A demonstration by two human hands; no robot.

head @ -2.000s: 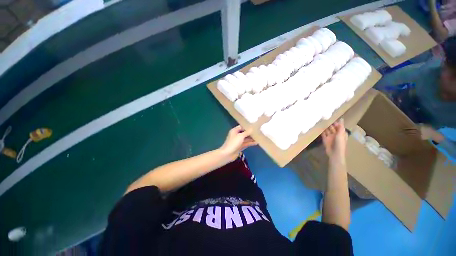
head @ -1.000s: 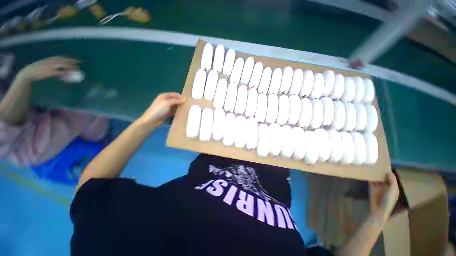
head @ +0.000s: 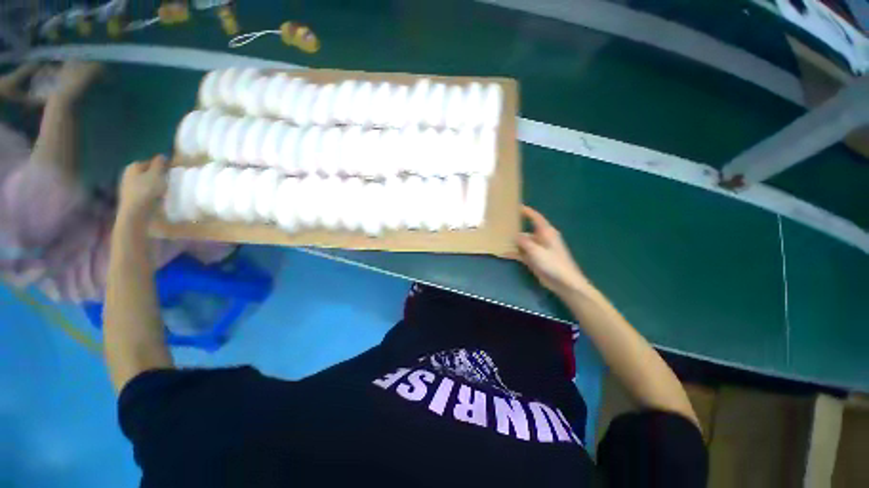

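A tan cardboard sheet (head: 505,210) carries three long rows of white oval units (head: 333,148). It is over the green benchtop and reaches across the pale rail. My left hand (head: 145,189) holds the sheet's left edge. My right hand (head: 548,250) holds its lower right corner, thumb near the top face. Fingers under the sheet are hidden. The units lie side by side and look overexposed.
A pale side rail (head: 610,151) crosses behind the sheet, with an upright post (head: 800,133) at right. Yellow charms (head: 300,37) lie on the belt. A person in pink (head: 57,210) is at left near a blue stool (head: 205,295). Cartons (head: 767,434) stand lower right.
The loaded sheet, held in both hands, has moved left, away from the carton side, and turned nearly level with the rail. The carton is now mostly out of view.
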